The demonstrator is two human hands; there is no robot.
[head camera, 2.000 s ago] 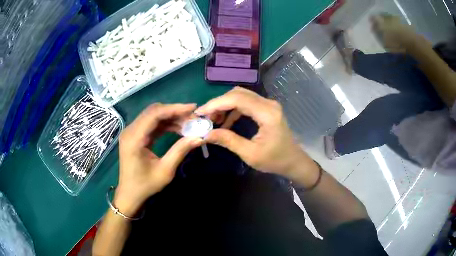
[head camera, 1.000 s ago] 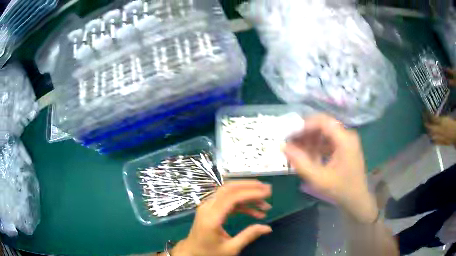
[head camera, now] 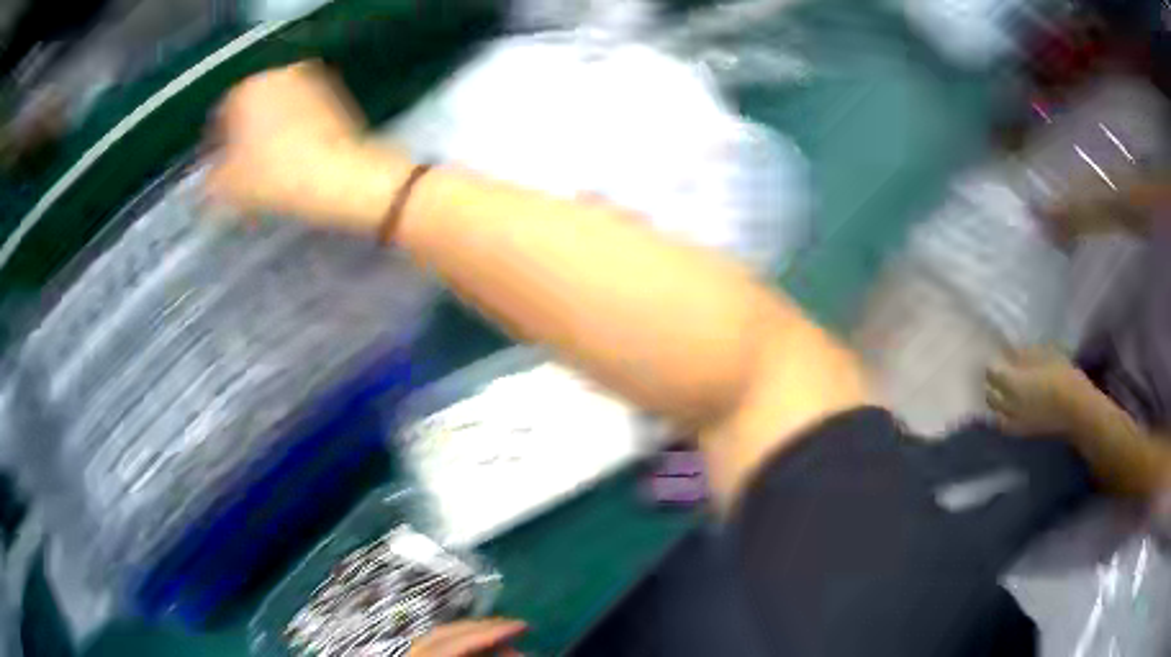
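Observation:
The picture is blurred. My right hand is stretched far out to the upper left, over the back edge of the stacked blister trays; its fingers look bent, but whether they hold anything cannot be made out. My left hand is cut off by the bottom edge, only a few fingers showing beside the smaller tub of silvery-dark stems. The larger tub of white sleeves lies beyond it, partly below my right forearm. Blue edges show along the near side of the tray stack.
A big clear bag with white contents lies beyond my right forearm. A purple smartphone shows partly beside my right arm. Another person's hand and arm are at the right, near a pale blurred object. The green bench has a curved pale rim.
My right hand has moved from over the larger tub to the far upper left, across the tray stack. My left hand has dropped to the bottom edge. The view has turned.

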